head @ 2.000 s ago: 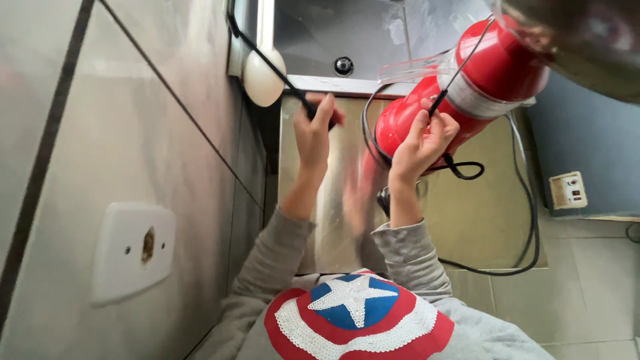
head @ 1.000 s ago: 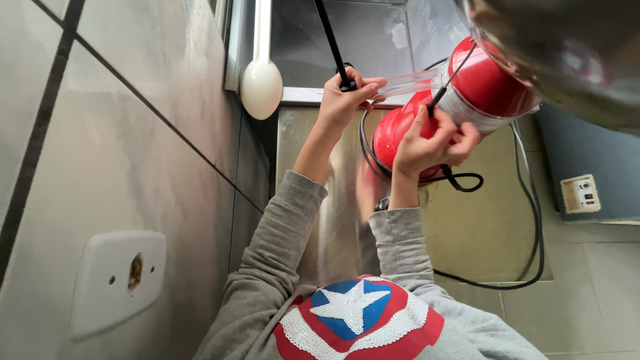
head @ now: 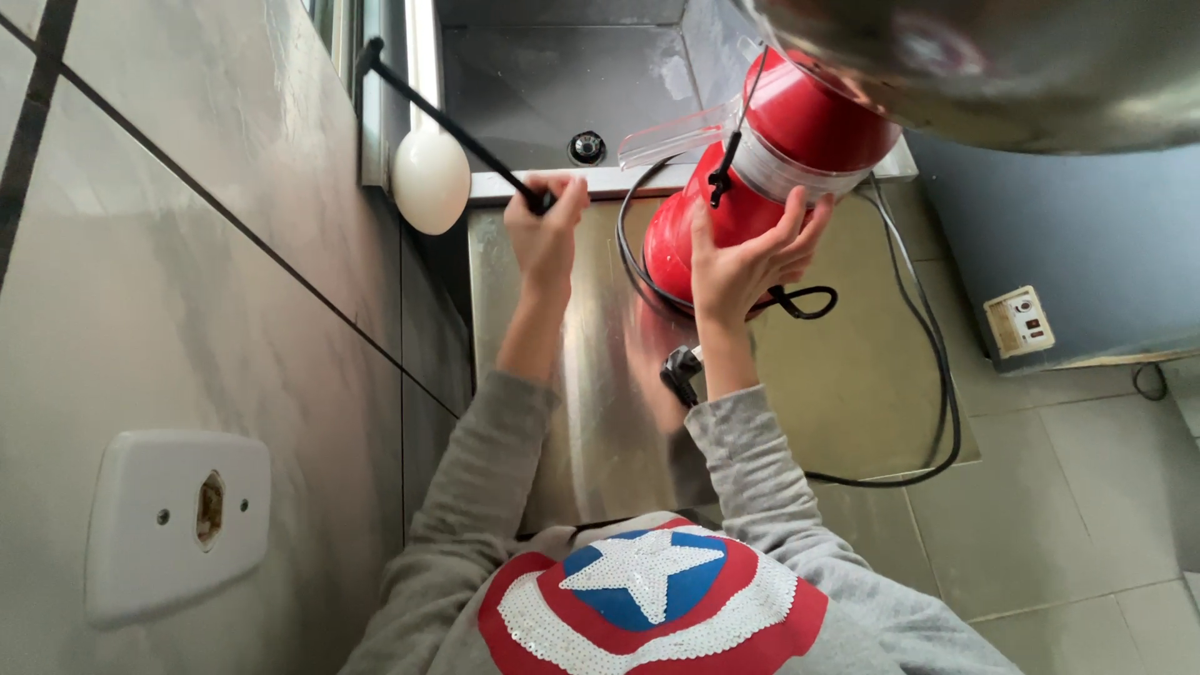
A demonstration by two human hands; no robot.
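My left hand is closed on the lower end of a thin black rod, whose short crossbar end points up and to the left. To the right, a red appliance with a clear plastic spout leans on the steel table. My right hand lies spread against its red body, fingertips near the clear collar; whether it grips is not plain. A metal wire with a black hooked end hangs in front of the body. Below my right hand lies a black power plug.
A steel table stands before me, with a black cable looping over its right side. Behind is a grey basin. A white ladle hangs by the tiled wall at left. A large metal vessel looms upper right; a grey appliance stands beyond.
My left hand has moved left, away from the clear spout, with the rod now tilted up-left. My right hand has left the wire's black end and spread against the red body.
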